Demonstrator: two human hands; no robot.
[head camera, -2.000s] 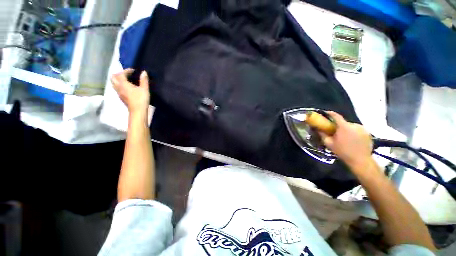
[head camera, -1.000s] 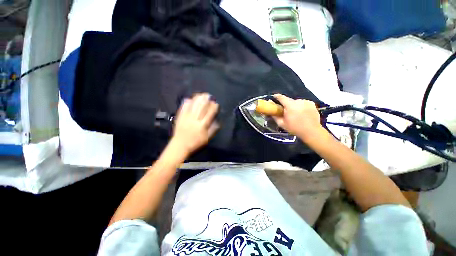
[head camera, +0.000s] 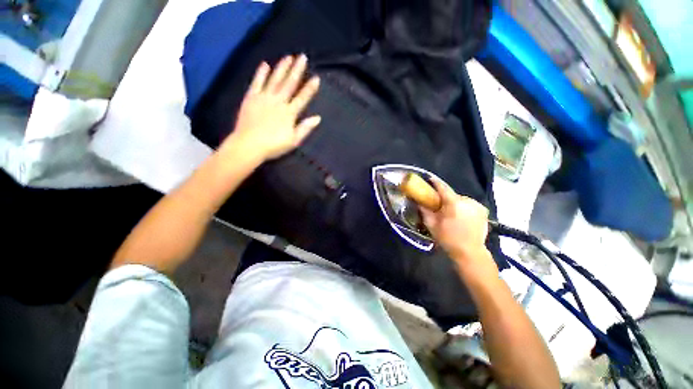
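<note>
A black garment (head camera: 365, 114) lies over the blue padded form (head camera: 216, 49) and the white table top. My right hand (head camera: 458, 222) is closed around the tan-orange handle of the steam iron (head camera: 403, 207). The silver iron lies on the right part of the garment, its point toward the upper left. My left hand (head camera: 275, 114) rests with fingers spread on the upper left part of the garment and holds nothing. A small label or tab (head camera: 333, 183) shows on the garment between my two hands.
Black and dark-blue hose and cables (head camera: 566, 273) run from the iron to the lower right. A metal-framed fitting (head camera: 514, 146) is set in the white table. A blue bar (head camera: 536, 76) and a second blue pad (head camera: 627, 186) stand beyond it. A grey post (head camera: 114, 53) stands at the upper left.
My left hand has moved from beside the small label to the garment's upper left, with its fingers spread. My right hand still holds the iron on the cloth. The camera view has turned.
</note>
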